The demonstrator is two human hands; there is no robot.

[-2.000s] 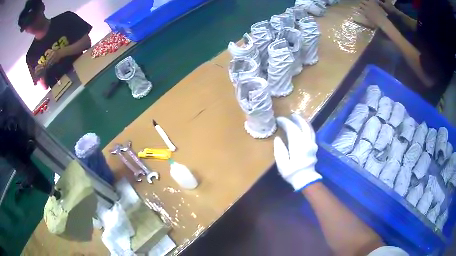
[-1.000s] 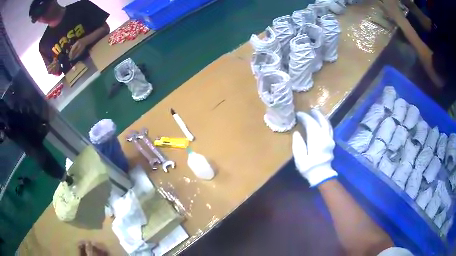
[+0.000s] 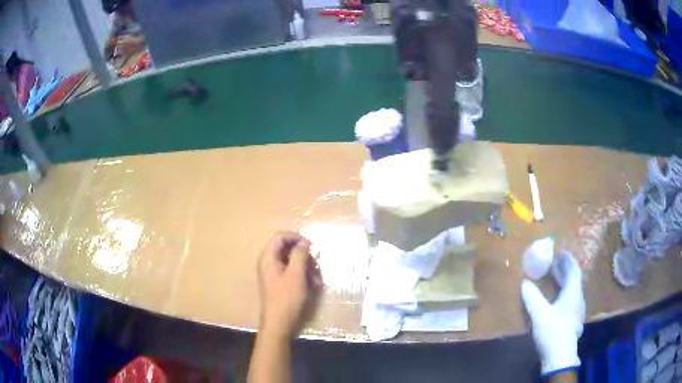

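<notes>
My bare left hand [image 3: 286, 278] is over the bench, fingers loosely curled, with nothing visible in it. My right hand [image 3: 555, 318], in a white knit glove with a blue cuff edge, has thumb and fingers apart beside the white squeeze bottle [image 3: 537, 259]; they are close to it or touching, without a clear grip. Between my hands, the cream-yellow block [image 3: 437, 183] is under the dark clamp [image 3: 443, 112]. Crumpled white cloth [image 3: 392, 284] and a pale yellow-green lower block [image 3: 449, 280] are below it.
A pen [image 3: 535, 196], yellow knife [image 3: 520, 208] and partly hidden wrenches [image 3: 495, 223] lie right of the block. Grey-white tubular pieces [image 3: 650, 213] stand far right. A fabric-topped cylinder [image 3: 380, 131] is behind the block. Blue crates [image 3: 598, 370] and a red stool [image 3: 142, 372] are below.
The view has swung left, bringing the block and clamp to the middle. My left hand is now clearly in view. My gloved right hand has moved from beside the tubular pieces to the bottle.
</notes>
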